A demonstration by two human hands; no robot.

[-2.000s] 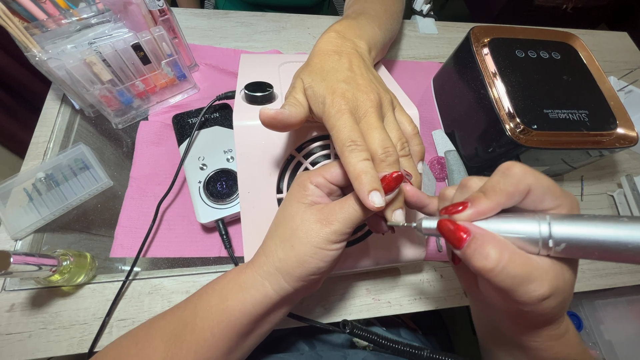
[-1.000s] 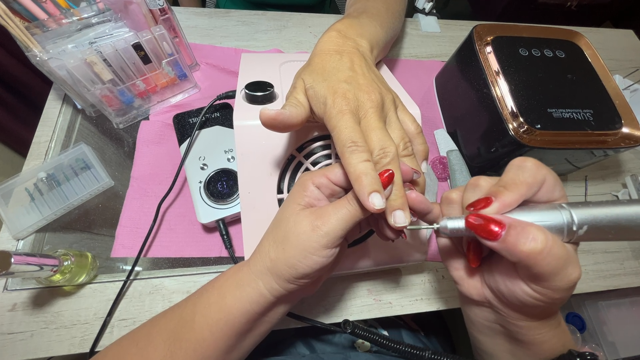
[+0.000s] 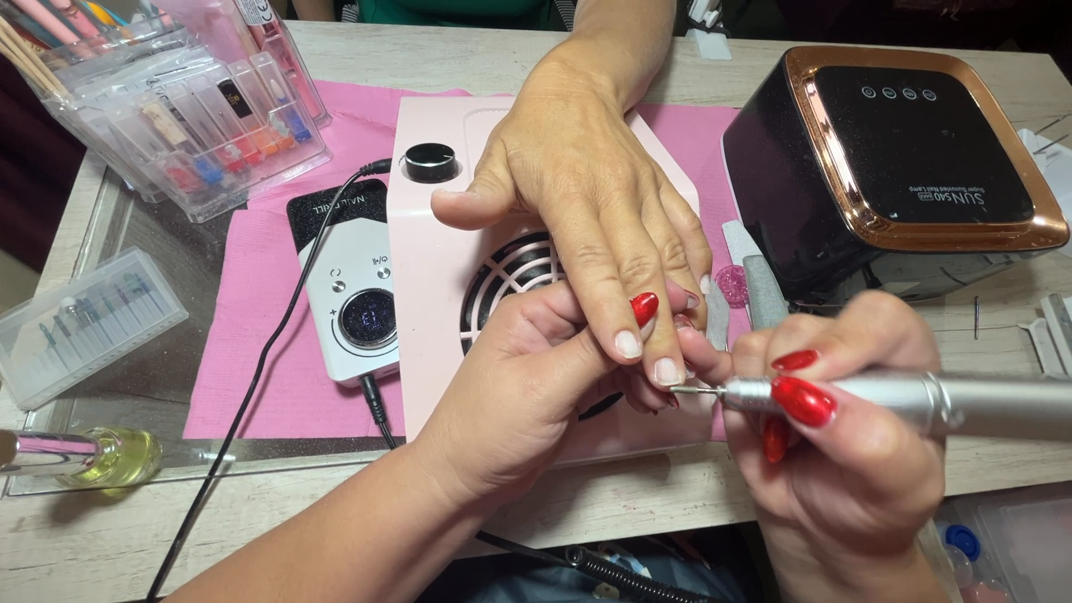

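Observation:
My left hand (image 3: 528,377), with red nails, grips the fingers of another person's hand (image 3: 586,176), which lies palm down over a pink nail dust collector (image 3: 427,243) with a round black grille. A silver nail drill handpiece (image 3: 904,398) is pinched in my right hand (image 3: 846,444). Its thin metal bit (image 3: 697,389) is at the tip of the person's middle finger; whether it touches cannot be told. The white drill control unit (image 3: 356,310), its display lit, stands left of the collector with black cables plugged in.
A black and copper nail lamp (image 3: 913,151) stands at right, nail files (image 3: 764,293) beside it. At left are a clear organizer (image 3: 209,142), a box of drill bits (image 3: 92,327) and a bottle of yellow liquid (image 3: 117,456). A black cable (image 3: 266,360) crosses the pink towel (image 3: 243,335).
The drill bit was nearer the person's fingers from the right two seconds ago and stays around the same fingertip. My right hand has shifted slightly; my left keeps its hold.

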